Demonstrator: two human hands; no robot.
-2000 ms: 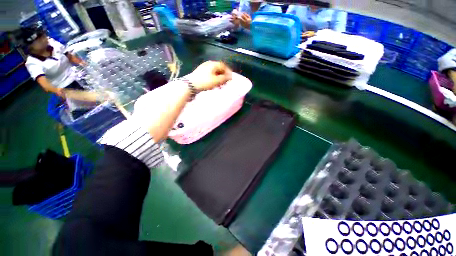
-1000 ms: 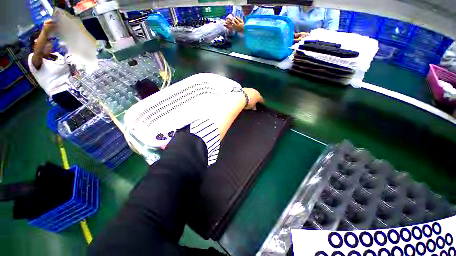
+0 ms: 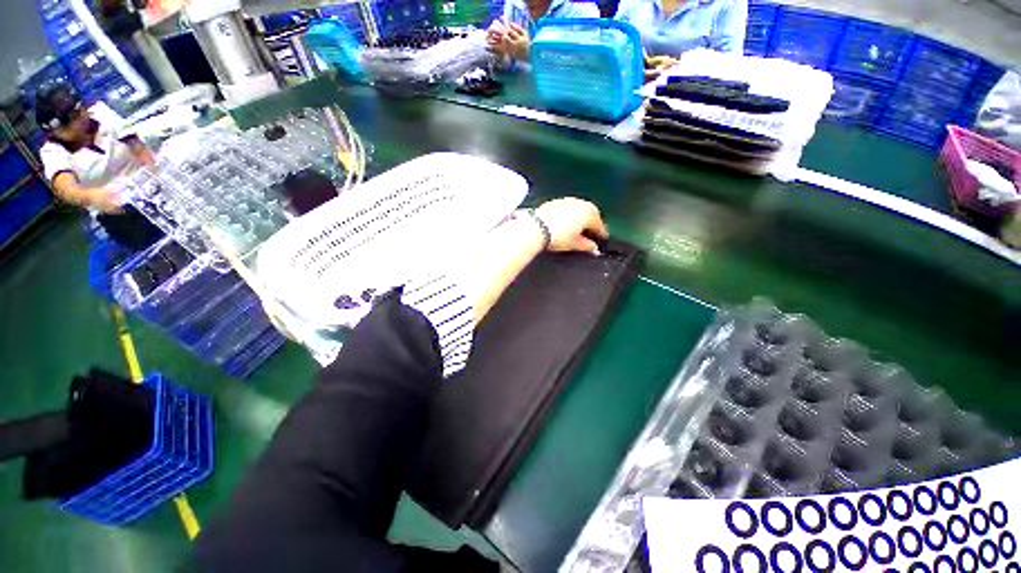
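Note:
My left hand (image 3: 572, 227) reaches across with its fingers bent down at the far end of a long black foam pad or flat tray (image 3: 535, 347). Something dark shows at the fingertips, and I cannot tell if they grip it. The pale slotted oval basket (image 3: 386, 218) is left of the pad, partly behind my forearm, with a few small black parts (image 3: 349, 300) near its near end. At the lower right a white sheet with rows of dark rings (image 3: 834, 532) lies over a clear blister tray (image 3: 801, 420). My right hand is out of view.
Across the bench are a bright blue bin (image 3: 587, 69), black pieces stacked on white sheets (image 3: 722, 118) and a pink basket (image 3: 980, 174). A person sits at left beside clear trays (image 3: 241, 185); others sit opposite. A blue crate (image 3: 168, 453) is on the floor.
My left hand has moved from over the basket, right to the far end of the black pad, and has stayed about there over the last second. The view has shifted slightly.

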